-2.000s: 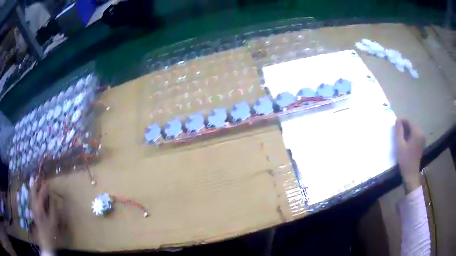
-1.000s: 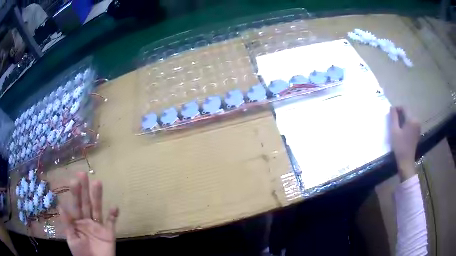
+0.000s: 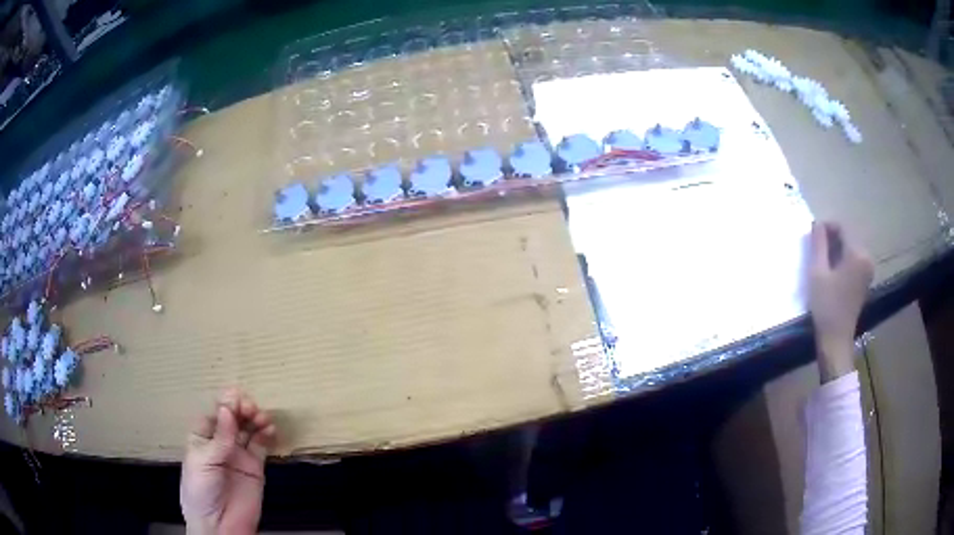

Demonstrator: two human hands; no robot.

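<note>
My left hand [image 3: 225, 465] is over the near edge of the bench at the lower left, palm up with its fingers curled; nothing shows in it. My right hand [image 3: 837, 277] is at the right edge of the white sheet [image 3: 690, 261], fingers curled; whether it holds something cannot be told. A row of bare silver-blue motors [image 3: 431, 175] with red wires lies along the near edge of the clear blister tray [image 3: 366, 115], its right end over the sheet. Loose white gears [image 3: 797, 89] lie in a curved row at the far right.
A tray of geared motors [image 3: 78, 188] is at the far left, wires hanging out. A smaller group of geared motors [image 3: 37, 355] lies nearer. Brown cardboard [image 3: 418, 313] covers the bench. A green surface [image 3: 230, 63] lies beyond. Brown cardboard [image 3: 900, 418] stands below the bench at the right.
The single geared motor on the cardboard is gone from its place; a group shows at the left. My left hand moved right, opened, then curled its fingers. The view has shifted. My right hand barely moved.
</note>
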